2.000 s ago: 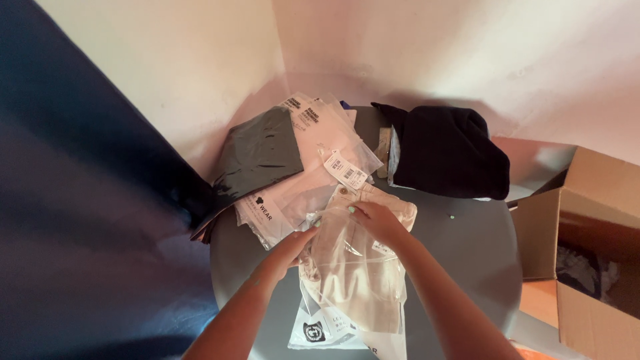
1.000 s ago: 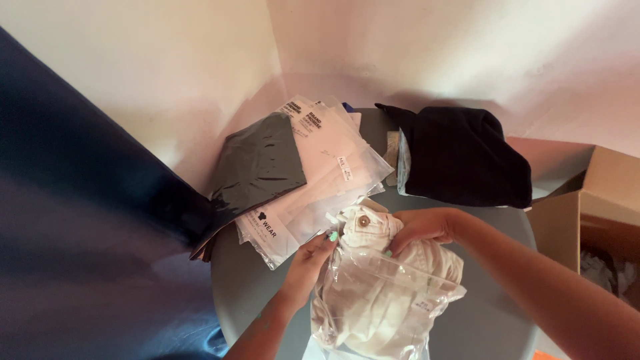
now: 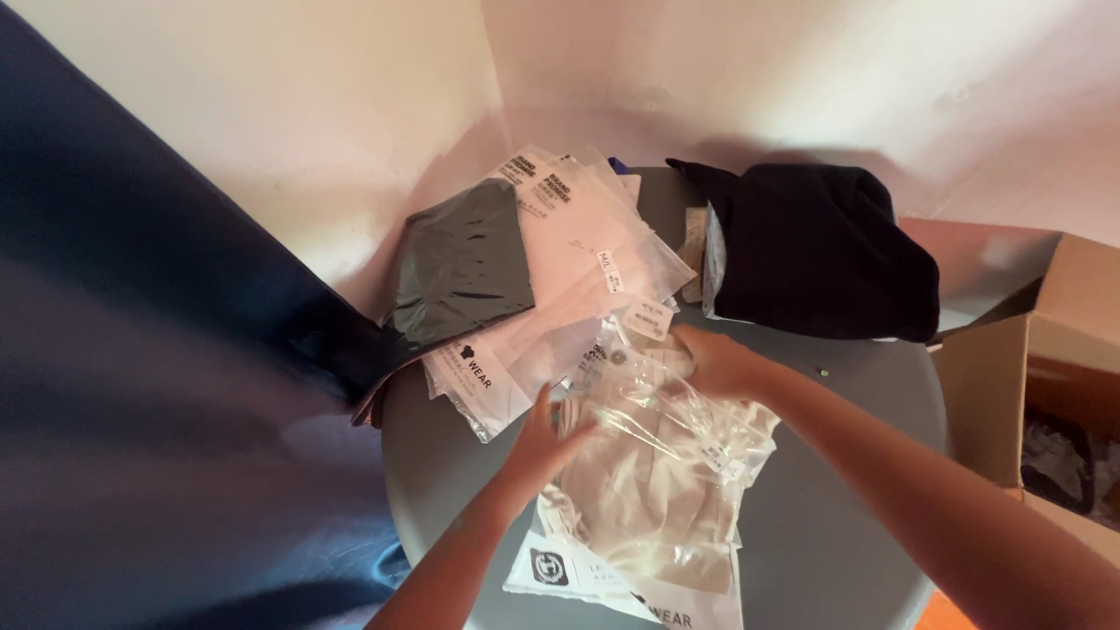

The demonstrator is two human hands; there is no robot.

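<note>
A folded beige garment [image 3: 647,472] with a metal button lies mostly inside a clear plastic bag [image 3: 700,569] that bears printing. My left hand [image 3: 547,446] rests at the bag's left edge, thumb raised and fingers on or under the film; its hold is unclear. At the upper right of the garment, my right hand [image 3: 713,363] has its fingers partly hidden at the bag's mouth, and whether they grip the film or the cloth does not show. A white paper tag [image 3: 649,318] sits by the button, just beyond the right fingertips.
Several printed clear bags [image 3: 577,236] lie behind, with a dark plastic-wrapped packet [image 3: 464,262] on them. A black folded cloth [image 3: 814,254] covers something at the back right of the round grey table [image 3: 840,490]. Beyond stands an open cardboard box [image 3: 989,394]; dark blue fabric [image 3: 175,350] hangs at left.
The garment's button end, sticking out of the bag a second ago, is now under clear film. My left hand has shifted down from the button to the bag's side.
</note>
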